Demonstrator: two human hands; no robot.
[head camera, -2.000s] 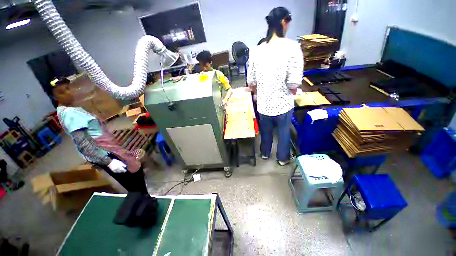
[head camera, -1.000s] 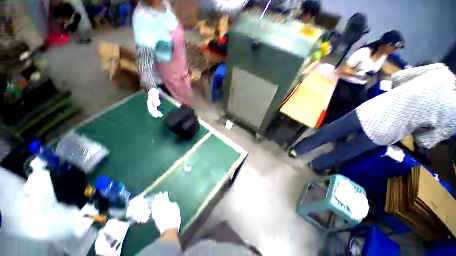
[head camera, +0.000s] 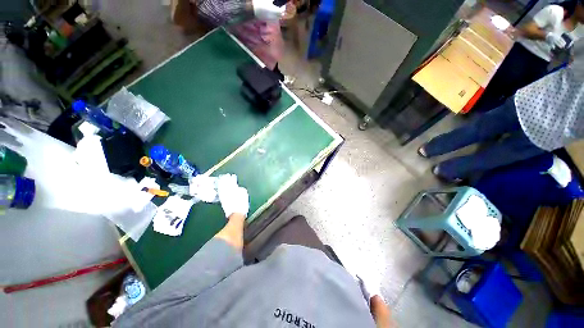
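My left hand (head camera: 234, 197), in a white glove, reaches over the green-topped bench (head camera: 291, 150) near its front edge. Its fingers touch or overlap a crumpled white bundle (head camera: 203, 188), glove-like or cloth; whether they grip it cannot be told. My right hand (head camera: 367, 286), in a white glove, hangs low beside my body over the floor, small and blurred; its fingers are unclear. A dark clump of black parts (head camera: 261, 86) lies near the bench's far edge, out of reach of both hands. A white paper slip with dark marks (head camera: 171, 216) lies left of my left hand.
Bottles with blue caps (head camera: 171, 161), an orange marker (head camera: 155, 191), a black bag (head camera: 121, 152) and clear plastic (head camera: 136, 114) lie on the bench's left side. A pale blue-green stool (head camera: 442, 221) and a blue stool (head camera: 488, 292) stand right. Coworkers stand beyond the bench.
The view has tilted down and come over the bench. My left hand, absent in the earliest frame, stays at the white bundle since the second. My right hand has come into view.
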